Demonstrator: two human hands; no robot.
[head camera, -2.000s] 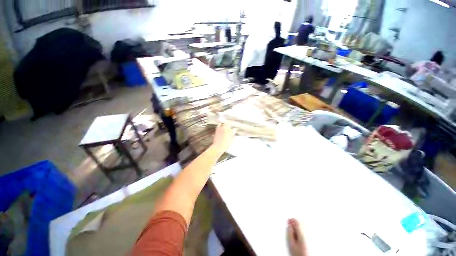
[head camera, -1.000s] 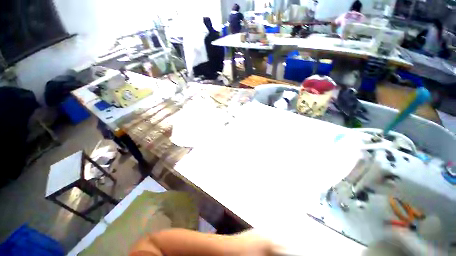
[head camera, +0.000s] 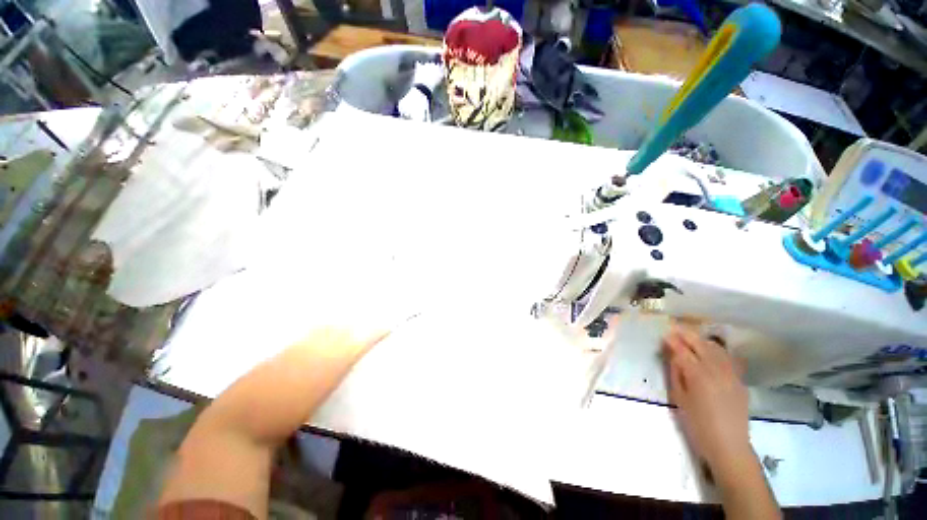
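Observation:
A large, washed-out white garment panel (head camera: 457, 406) lies in front of the sewing machine (head camera: 701, 254) and hangs over the table's front edge. Its right side is by the presser foot and needle area (head camera: 590, 320). My left forearm reaches in from the lower left. My left hand (head camera: 356, 333) is on the cloth left of the needle, its fingers lost in glare. My right hand (head camera: 706, 381) is on the machine bed right of the needle, fingertips under the machine arm. What its fingers touch cannot be made out.
A pale cut piece (head camera: 178, 218) lies on plastic at the left. A pale tub (head camera: 651, 96) stands behind, with a red-and-cream bundle (head camera: 482, 71). A teal arm (head camera: 706, 86) rises above the machine head. A blue spool stand (head camera: 839, 266) is at the right.
The view has swung right and down to the machine. The white panel now lies at the needle area. My right hand is now plainly in view on the machine bed.

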